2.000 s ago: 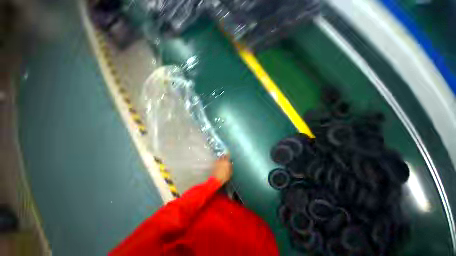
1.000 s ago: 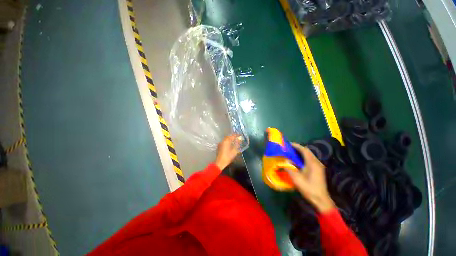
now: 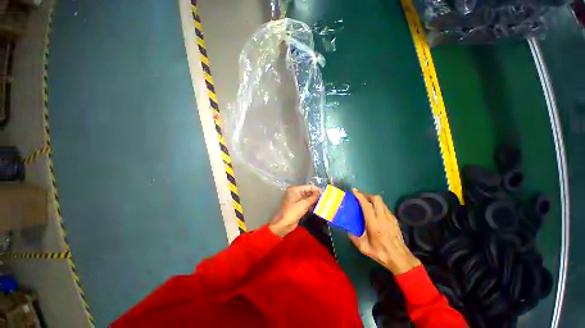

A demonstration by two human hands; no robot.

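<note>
A large clear plastic bag (image 3: 272, 109) hangs open at the near edge of the green table (image 3: 378, 128). My left hand (image 3: 299, 206) is at the bag's lower corner, with fingers closed on its edge. My right hand (image 3: 383, 234) holds a blue tape dispenser (image 3: 347, 213) with a yellow end. The yellow end touches or nearly touches my left fingertips at the table edge. Narrow strips of clear tape (image 3: 338, 89) lie on the table beside the bag.
A loose heap of black ring-shaped pads (image 3: 474, 250) lies right of my right hand. Black parts under clear plastic (image 3: 487, 22) lie at the upper right. A yellow tape line (image 3: 439, 109) crosses the table. Black-and-yellow floor striping (image 3: 218, 122) runs left of the bag.
My right hand has come into view with the tape dispenser and moved left to my left hand. The dispenser has turned. My left hand stays at the bag's corner.
</note>
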